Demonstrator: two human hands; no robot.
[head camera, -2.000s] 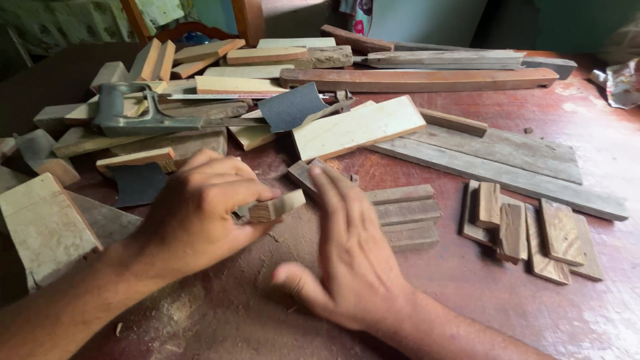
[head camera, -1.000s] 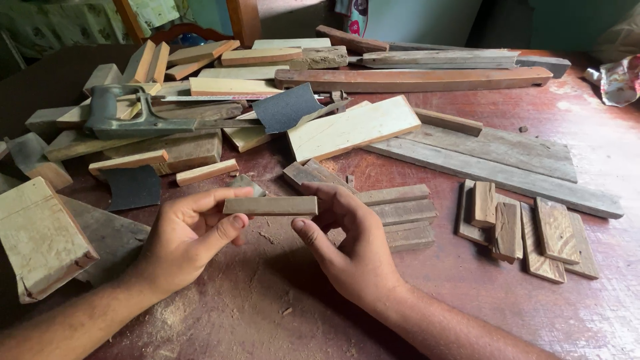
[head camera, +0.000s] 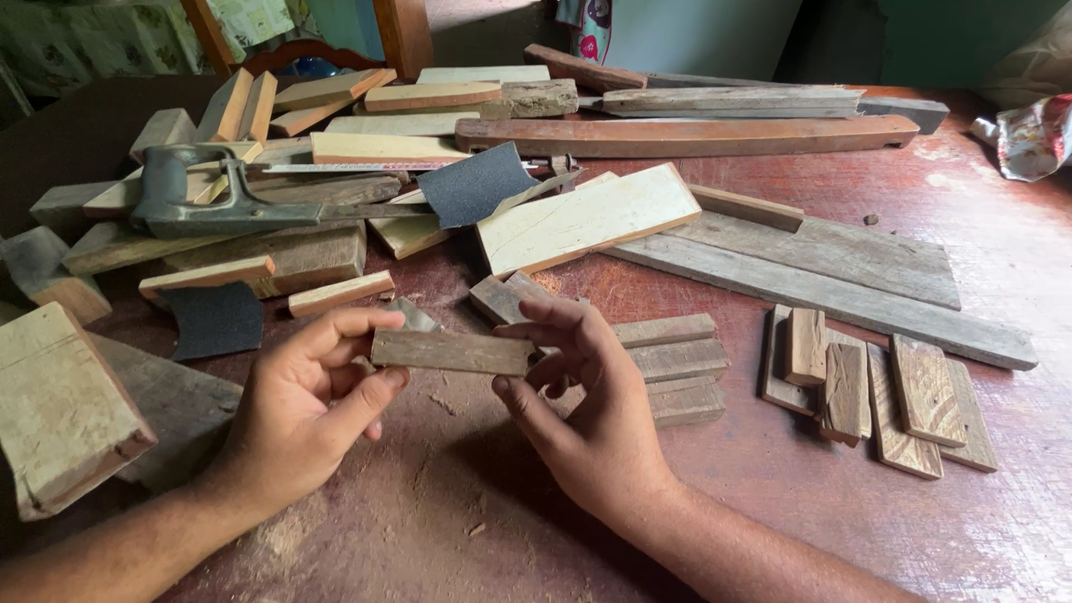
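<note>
A small rectangular strip of brown wood (head camera: 452, 352) is held level above the table by its two ends. My left hand (head camera: 318, 402) pinches its left end between thumb and fingers. At the right end, the thumb and fingertips of my right hand (head camera: 586, 402) grip it. Behind my left fingers lies a small greyish piece (head camera: 416, 315), partly hidden. Several grey-brown wooden strips (head camera: 674, 360) lie just right of my right hand, which covers part of them. A curled piece of dark sandpaper (head camera: 219, 320) rests left of my left hand.
A hacksaw (head camera: 226, 197) lies on piled wood offcuts at the back left, near another dark sandpaper piece (head camera: 473, 184). A pale board (head camera: 590, 219) overlaps long grey planks (head camera: 837, 285). Small wood blocks (head camera: 917, 389) are grouped at the right. Sawdust covers the wooden table (head camera: 402, 519) in front.
Two seconds ago the strip was end-on in my left hand, with my right hand's fingers extended beside it. Now both hands hold it lengthwise, and a darker face shows than one second ago.
</note>
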